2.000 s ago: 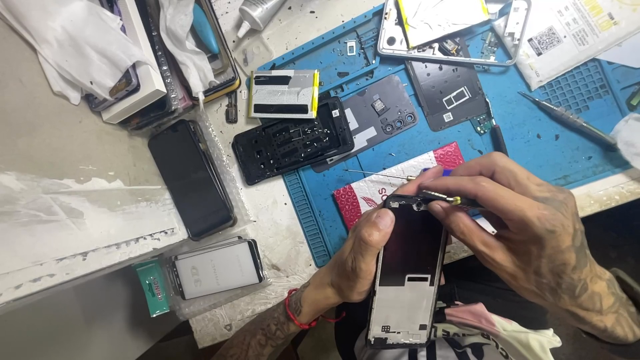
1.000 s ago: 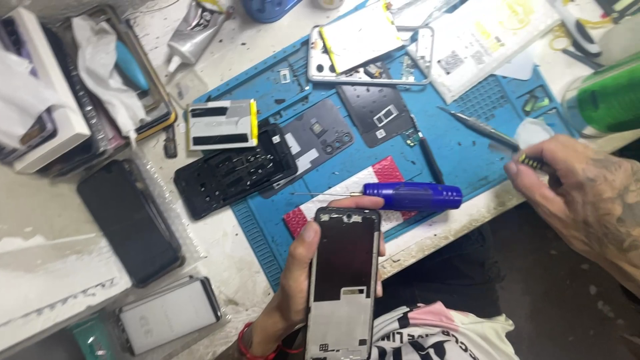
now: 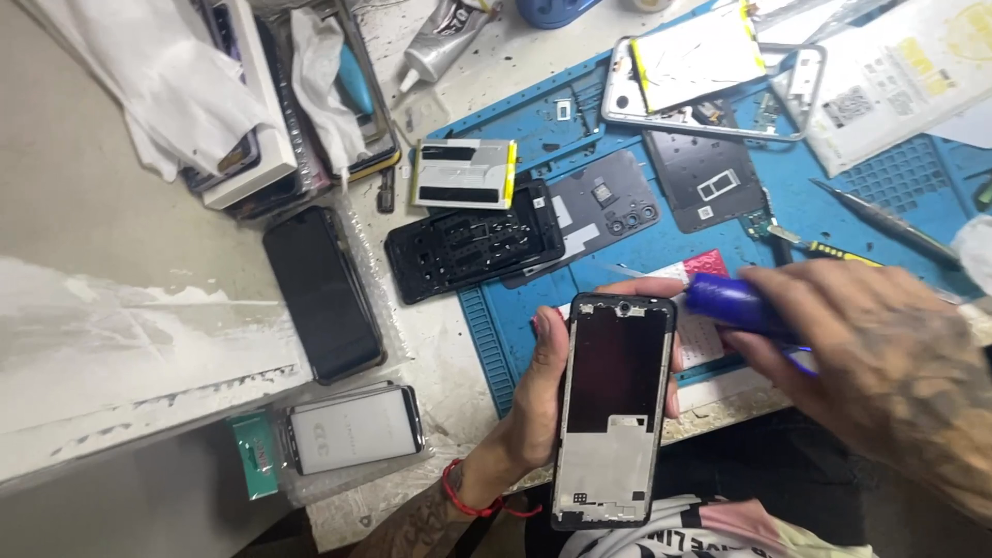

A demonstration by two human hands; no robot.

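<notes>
My left hand (image 3: 542, 387) holds a bare smartphone frame (image 3: 616, 449) upright, its dark upper panel and grey lower part facing me. To the right, my right hand (image 3: 860, 341) is closed on the blue handle of a screwdriver (image 3: 732, 301), whose thin shaft points left, past the top of the frame. Beneath the hands lies a red and white packet (image 3: 705, 267) on the blue repair mat (image 3: 484, 349). A small tool with a yellow and black handle (image 3: 845, 253) rests just above my right hand. Metal tweezers (image 3: 891, 225) lie farther right.
Behind the hands are a black phone housing (image 3: 473, 240), a battery (image 3: 463, 174), a grey back cover (image 3: 620, 194), a dark metal plate (image 3: 707, 178) and a silver frame (image 3: 810, 93) with another battery (image 3: 697, 58). At left lie a black phone (image 3: 322, 294) and screen glass (image 3: 353, 430).
My right hand has let go of the yellow and black tool and taken hold of the blue screwdriver, which lay on the packet one second ago. The left hand still holds the frame.
</notes>
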